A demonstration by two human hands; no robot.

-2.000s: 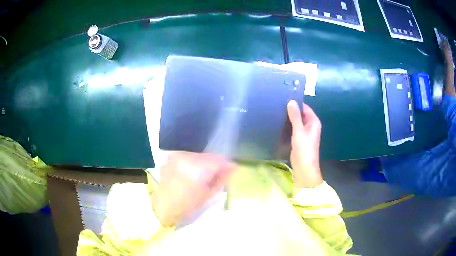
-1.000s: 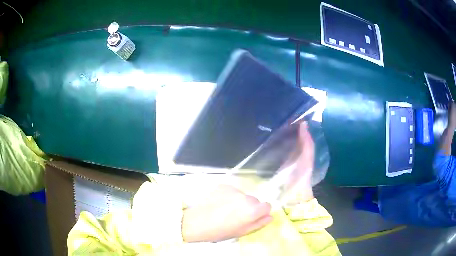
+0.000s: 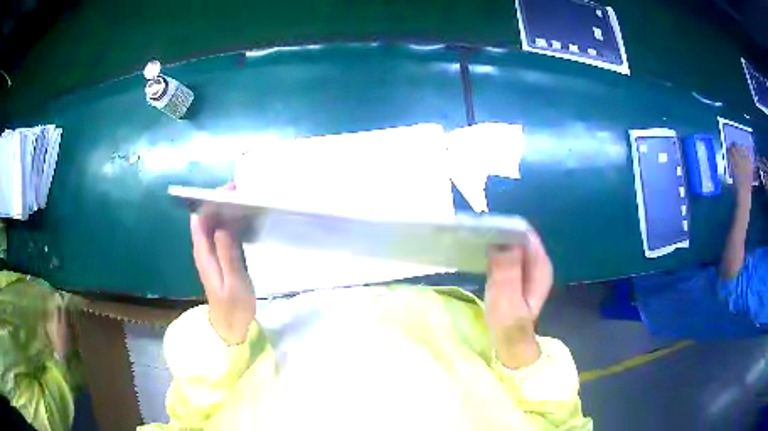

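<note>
A tablet [image 3: 362, 233] is held up in front of me, seen nearly edge-on and blurred, above the white sheets [image 3: 345, 160] on the green bench. My left hand [image 3: 223, 265] grips its left end. My right hand [image 3: 518, 286] grips its right end, with the thumb on the near side. Pale, see-through film seems to hang below the tablet's lower edge, but blur hides its outline. Small white pieces [image 3: 488, 151] lie right of the white sheets.
A dispenser bottle [image 3: 170, 94] stands at the back left. A white bundle [image 3: 29, 168] lies far left. Tablets with printed film lie at the back [image 3: 574, 32] and right [image 3: 662, 192], by a blue tray [image 3: 702, 165]. Neighbours' sleeves show at both sides. A carton [image 3: 105, 362] is below left.
The tablet has tipped from showing its broad back to nearly edge-on. My left hand has moved up from the lap onto its left end. A white bundle now shows far left.
</note>
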